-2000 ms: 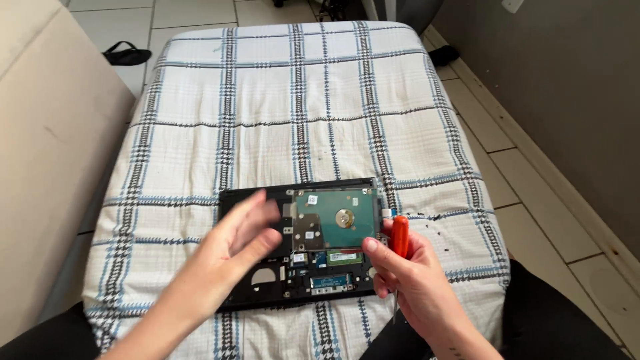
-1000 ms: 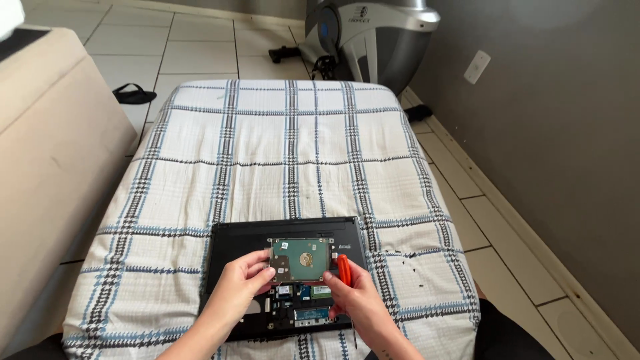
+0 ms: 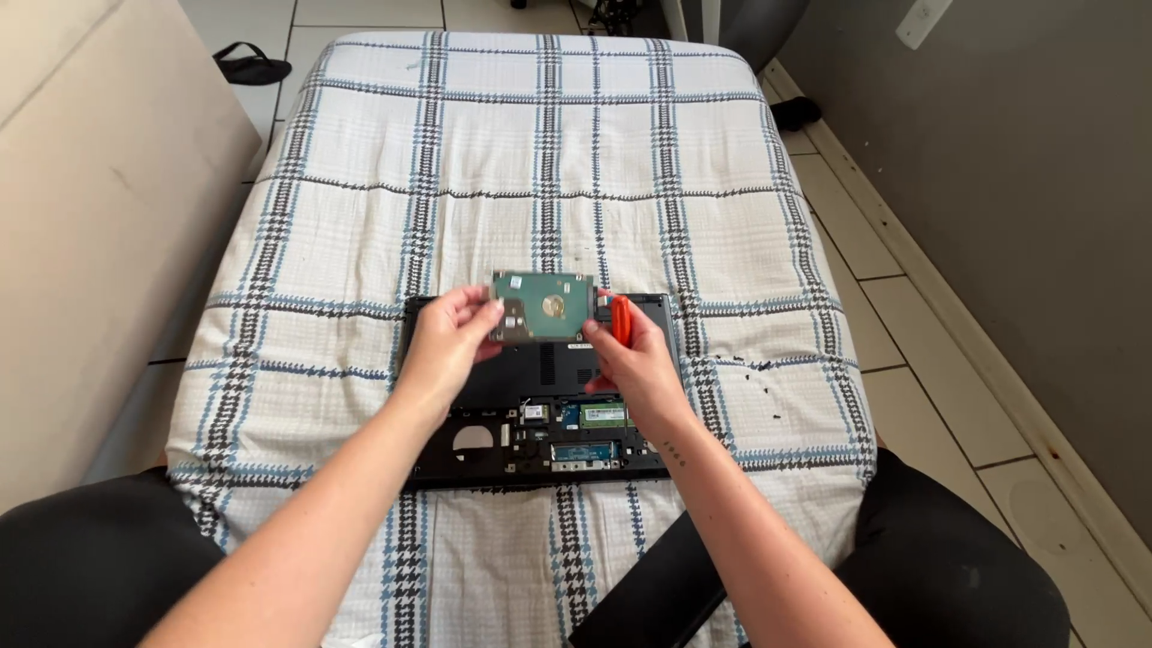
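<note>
A hard drive with a green circuit board (image 3: pixel 545 306) is held up above the far part of an open-backed black laptop (image 3: pixel 513 372). My left hand (image 3: pixel 450 337) grips its left end between thumb and fingers. At its right end my right hand (image 3: pixel 634 346) pinches the drive's lower corner, with a red-handled screwdriver (image 3: pixel 621 320) also kept in that hand. Nearer me, the laptop's uncovered part shows a green memory module (image 3: pixel 605 415) and a blue circuit board (image 3: pixel 583 452). My right hand partly hides the laptop's right side.
Several small dark screws (image 3: pixel 763 367) lie on the plaid cloth (image 3: pixel 504 225) right of the laptop. A black flat panel (image 3: pixel 652 585) rests near my right forearm. A beige upholstered piece (image 3: pixel 117 207) stands at the left, a grey wall (image 3: pixel 1008 180) at the right.
Two seconds ago my left hand was off the drive; now both hands hold it. The drive has moved away from me across the laptop. The view has shifted.
</note>
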